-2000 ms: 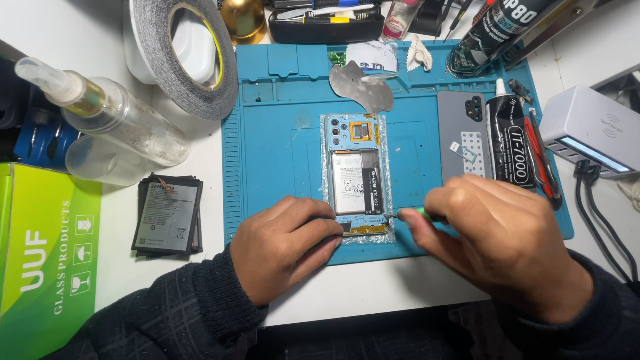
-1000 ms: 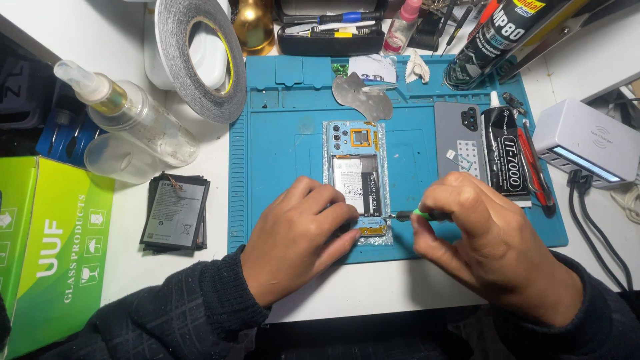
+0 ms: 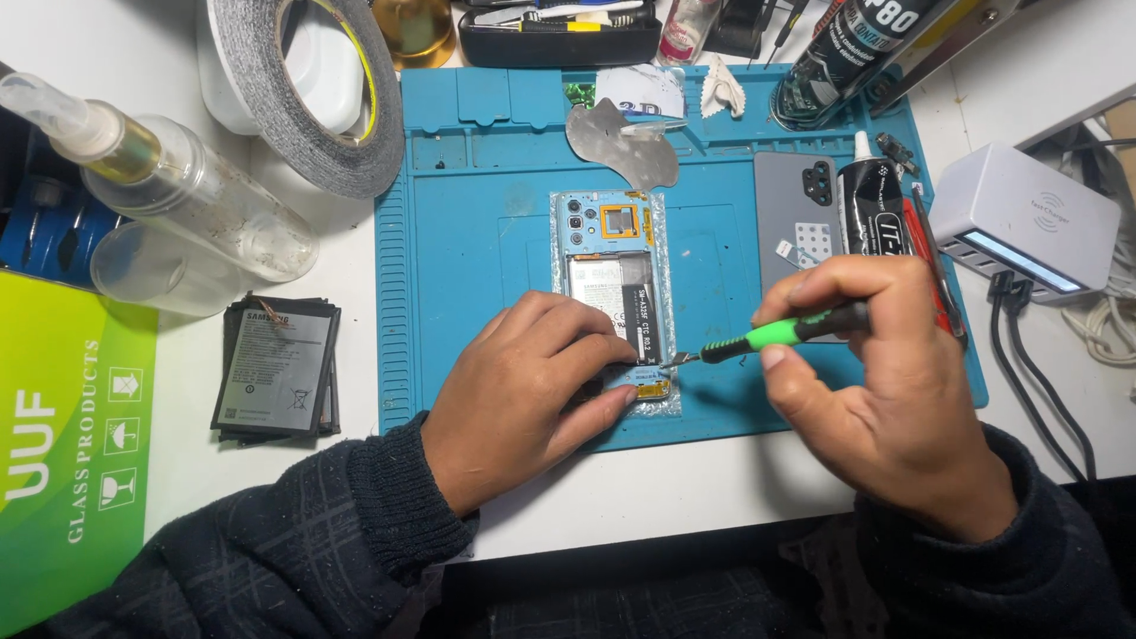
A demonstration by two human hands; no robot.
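Note:
An opened smartphone [image 3: 612, 231] lies face down on bubble wrap [image 3: 672, 355] on a teal silicone repair mat [image 3: 470, 266], its battery [image 3: 593, 284] and orange-framed upper part exposed. My left hand [image 3: 532, 390] rests over the phone's lower left, fingertips pressing on it near the bottom. Between the thumb and fingers of my right hand [image 3: 870, 382] is a green and black handled precision tool [image 3: 772, 335]. Its flat metal tip touches or nearly touches the right edge of the phone, just below the battery. The phone's lower left corner is hidden under my left hand.
Loose phone batteries [image 3: 275, 368] are stacked left of the mat. A grey phone back cover [image 3: 781, 204], a black glue tube [image 3: 868, 209] and a white USB charger [image 3: 1029, 213] stand or lie right. A thin metal plate [image 3: 617, 142], tape roll [image 3: 382, 133] and pump bottle [image 3: 204, 195] are further back.
The tool has stayed at the phone's lower right edge, while more of its handle now shows in my right hand. My left hand remains on the phone, with its fingers slightly shifted.

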